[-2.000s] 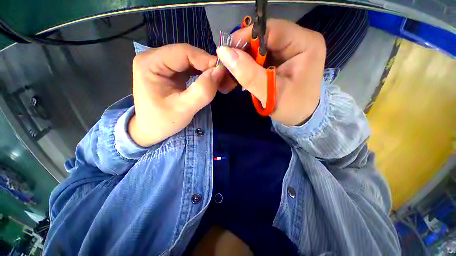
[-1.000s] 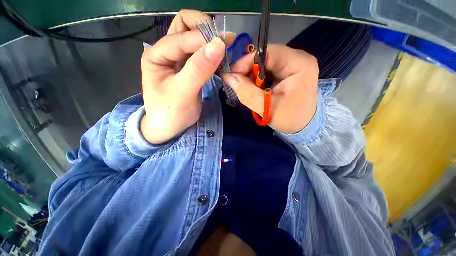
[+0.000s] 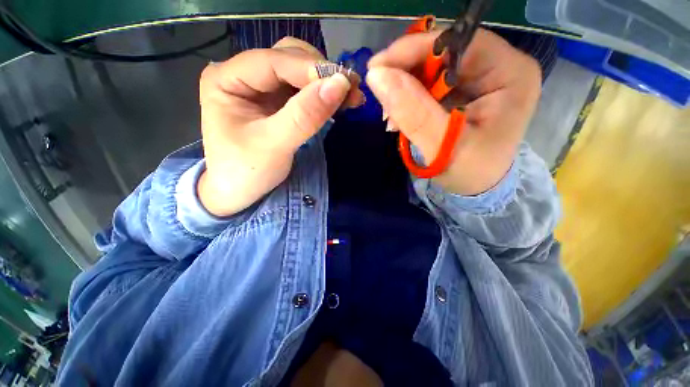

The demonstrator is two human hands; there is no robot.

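My left hand (image 3: 261, 121) pinches the grey ribbon cable (image 3: 327, 69) between thumb and forefinger. Only its short striped end with thin wire strands shows; the rest is hidden by the fingers. My right hand (image 3: 469, 113) is just to the right of it, apart from the cable, thumb and forefinger close together. The scissors (image 3: 437, 155) with orange-red handles hang hooked on my right hand, dark blades pointing up and away. A blue part (image 3: 355, 60) shows behind the left fingertips; what it is I cannot tell.
The green bench edge (image 3: 303, 9) runs across the top. Black cables (image 3: 128, 57) loop at the upper left. A clear plastic box (image 3: 620, 26) sits by a blue tray (image 3: 643, 75) at the upper right. Yellow floor (image 3: 635, 196) lies to the right.
The right hand, with the scissors hooked on it, has moved up and right, away from the cable. The left hand has lowered slightly, and less of the cable shows.
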